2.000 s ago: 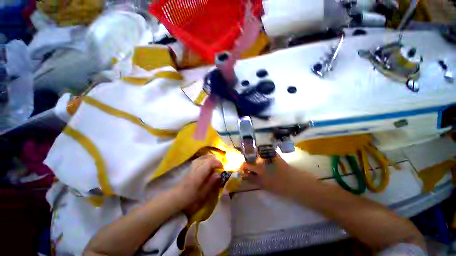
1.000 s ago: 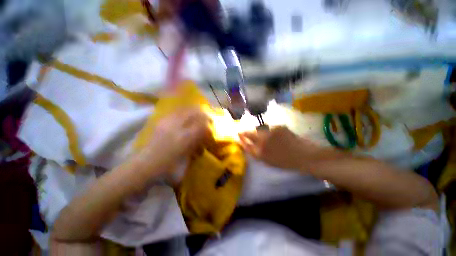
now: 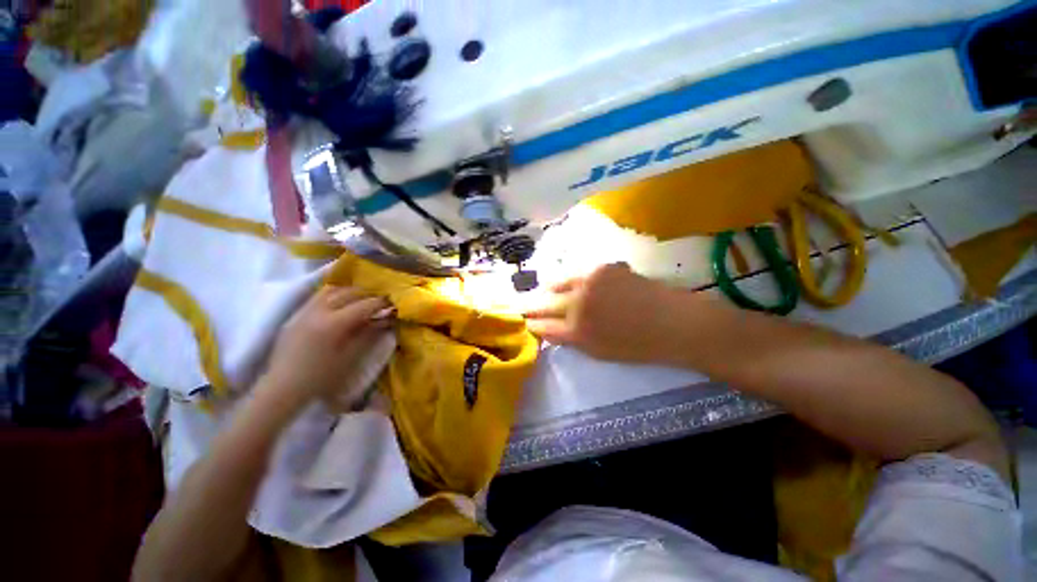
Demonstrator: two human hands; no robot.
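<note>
The mustard-yellow garment piece (image 3: 449,398) with a white backing and a small dark label runs from the needle area down over the table's front edge. My left hand (image 3: 330,341) holds its folded edge left of the needle, fingers curled on the cloth. My right hand (image 3: 597,316) lies at the fabric's right edge, just right of the presser foot, with fingertips at the cloth; whether it grips cannot be told. The presser foot and needle area (image 3: 500,273) is partly lost in bright light. The white machine head (image 3: 671,125) with "JACK" lettering stands behind.
Scissors (image 3: 836,250) with green and yellow handle loops lie right of my right hand. A loose mustard piece (image 3: 716,193) is under the machine arm. White fabric with mustard bands (image 3: 227,273) is heaped at left. A navy thread tassel (image 3: 336,97) hangs on the head.
The view has shifted closer to the machine. The yellow cloth with its label now spreads toward me below the needle. My left hand is further left of the needle than before.
</note>
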